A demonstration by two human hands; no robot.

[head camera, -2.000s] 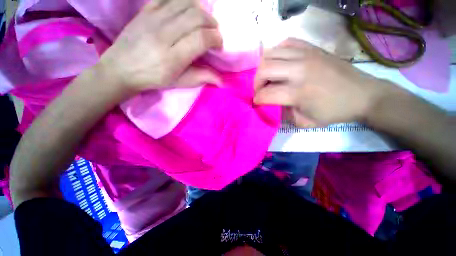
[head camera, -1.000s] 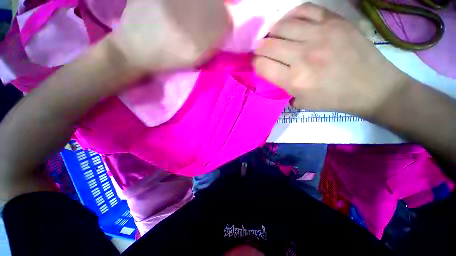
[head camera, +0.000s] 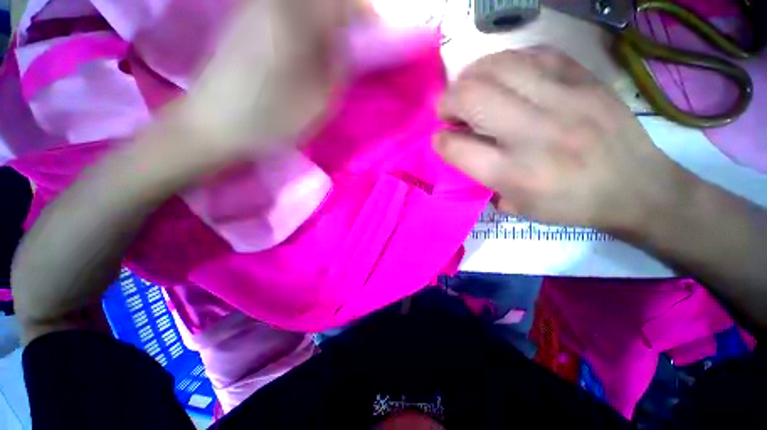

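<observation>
The garment piece [head camera: 370, 243] of hot pink and light pink fabric lies in front of me and hangs over the table's front edge. My left hand [head camera: 273, 80] is blurred over the upper left part of the fabric; its fingertips cannot be made out. My right hand [head camera: 538, 126] has its fingers curled at the right edge of the hot pink fabric and pinches it between thumb and fingers. A light pink flap [head camera: 277, 201] lies on the hot pink fabric below my left hand. A bright glare covers the top middle, above the fabric.
Shears with bronze-gold handles [head camera: 643, 80] rest at the upper right on a light pink piece [head camera: 740, 138]. A ridged grey machine part [head camera: 507, 12] shows at the top. A ruler scale [head camera: 547, 233] runs along the white edge. A blue basket [head camera: 156, 332] is lower left; pink pieces [head camera: 622, 336] hang lower right.
Over the last second my left hand has shifted slightly and stays blurred. My right hand and the fabric sit lower in the picture. The ridged machine part has come back into view.
</observation>
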